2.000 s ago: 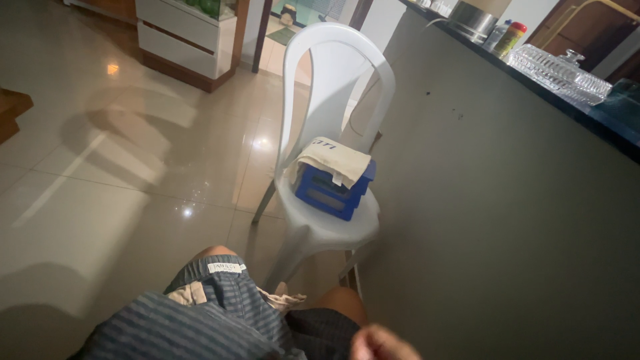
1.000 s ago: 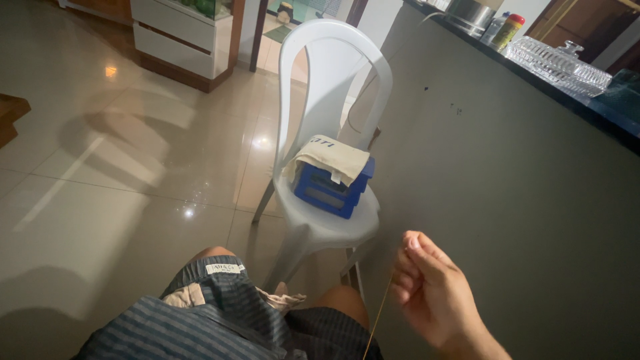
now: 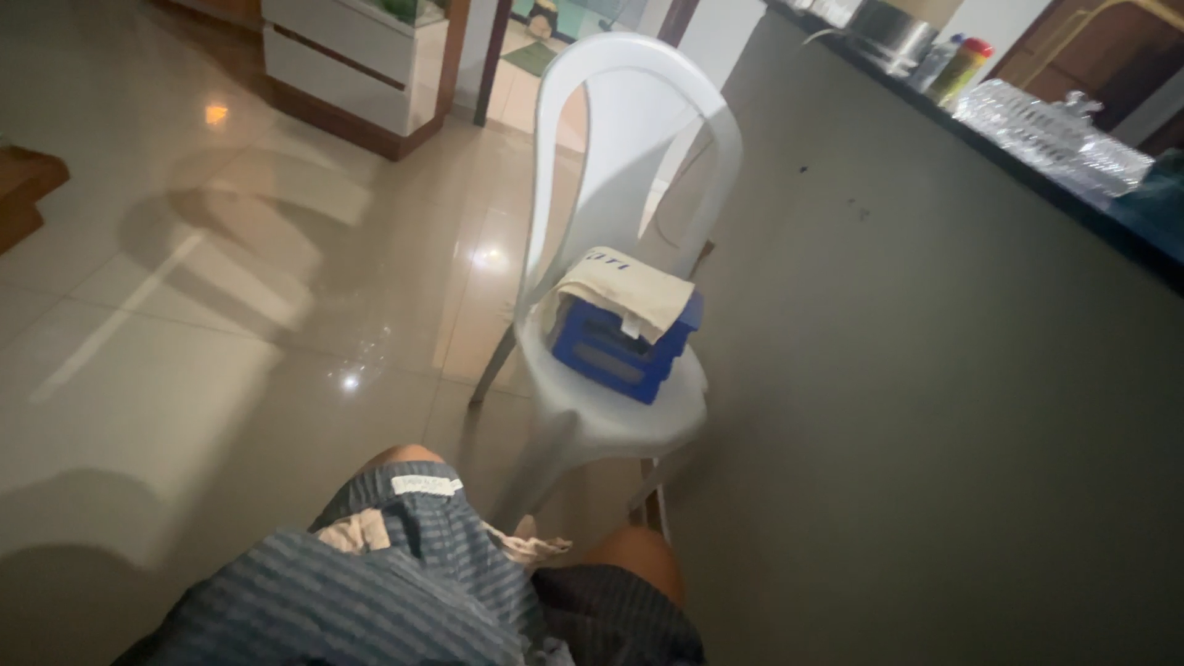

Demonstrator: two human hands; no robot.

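Observation:
Neither my left hand nor my right hand shows at this moment. Blue striped cloth (image 3: 370, 601), with a white label and a small beige patch, lies over my lap. A beige cord (image 3: 532, 546) sticks out at its right side. Ahead stands a white plastic chair (image 3: 638, 416). On its seat rests a blue plastic crate (image 3: 601, 356), partly covered by a folded cream cloth (image 3: 629, 287) that bears dark writing.
A grey counter wall (image 3: 906, 388) rises close on the right. Its dark top holds a glass dish with a lid (image 3: 1050, 134), a metal pot (image 3: 888, 37) and a red-capped bottle (image 3: 962, 72). A white drawer cabinet (image 3: 342, 69) stands at the back left on glossy floor tiles.
A raised hand with its fingertips pinched on a thin thread, at the lower right one second ago, has gone out of view. The chair, crate and cloth have stayed in place.

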